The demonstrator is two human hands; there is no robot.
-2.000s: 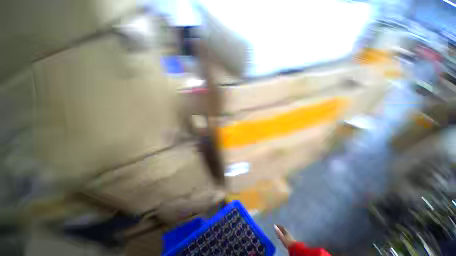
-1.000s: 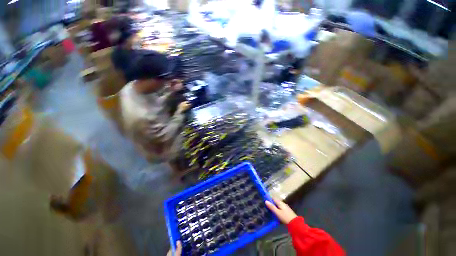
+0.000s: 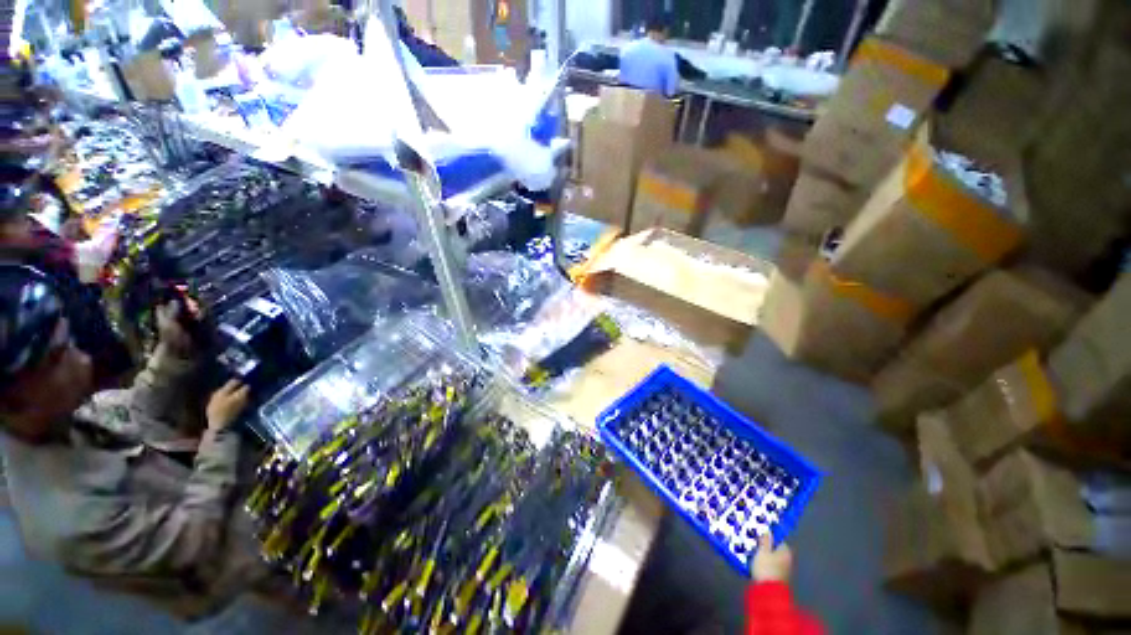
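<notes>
A blue tray (image 3: 800, 486) filled with rows of small black-and-silver modules (image 3: 713, 465) is held over the right edge of the cardboard-covered work surface (image 3: 639, 546). My right hand (image 3: 771, 561), in a red sleeve, grips the tray's near right edge. My left hand is not in view. A large heap of black cable leads with yellow bands (image 3: 422, 509) lies left of the tray. A small neat bundle of leads (image 3: 573, 347) lies on plastic behind the tray.
A metal post (image 3: 434, 236) stands behind the heap beside a clear plastic tray (image 3: 329, 385). An open carton (image 3: 682, 285) is beyond the blue tray. Stacked cartons (image 3: 868, 298) stand at right. A person (image 3: 112, 447) works at left; another (image 3: 649, 65) is far back.
The view has swung to the right, towards the work surface. The blue tray now reaches the surface's right edge. My left hand, partly visible at the tray's near left corner before, is out of view.
</notes>
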